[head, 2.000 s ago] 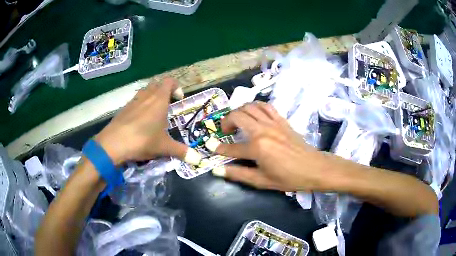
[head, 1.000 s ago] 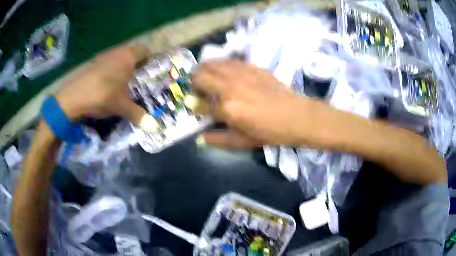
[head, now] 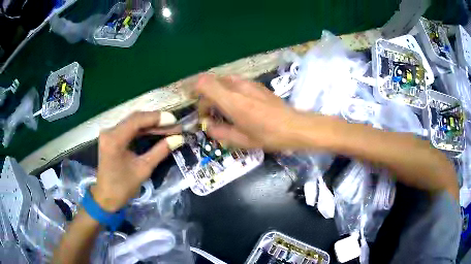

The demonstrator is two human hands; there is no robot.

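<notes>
An open white socket housing (head: 227,172) lies tilted on the black bench in front of me, with a green circuit board and blue, yellow and white components inside. My left hand (head: 137,149) is at its upper left corner, capped thumb and finger on either side of a small blurred piece or wire end there; I cannot tell if they grip it. My right hand (head: 248,111) is blurred above the housing's top edge, fingers bent down over the upper part and hiding it. Pale finger cots cover the left thumb and fingertip.
A green belt (head: 206,36) with a worn pale rail (head: 98,121) runs behind, carrying two open housings. More open housings and bagged white cords (head: 323,82) lie at the right. Another open housing (head: 289,250) is at the bottom edge. White covers (head: 18,188) stand at left.
My hands have moved from the housing's sides and lower edge to its upper left part. A second open housing now shows on the belt, and the view has shifted.
</notes>
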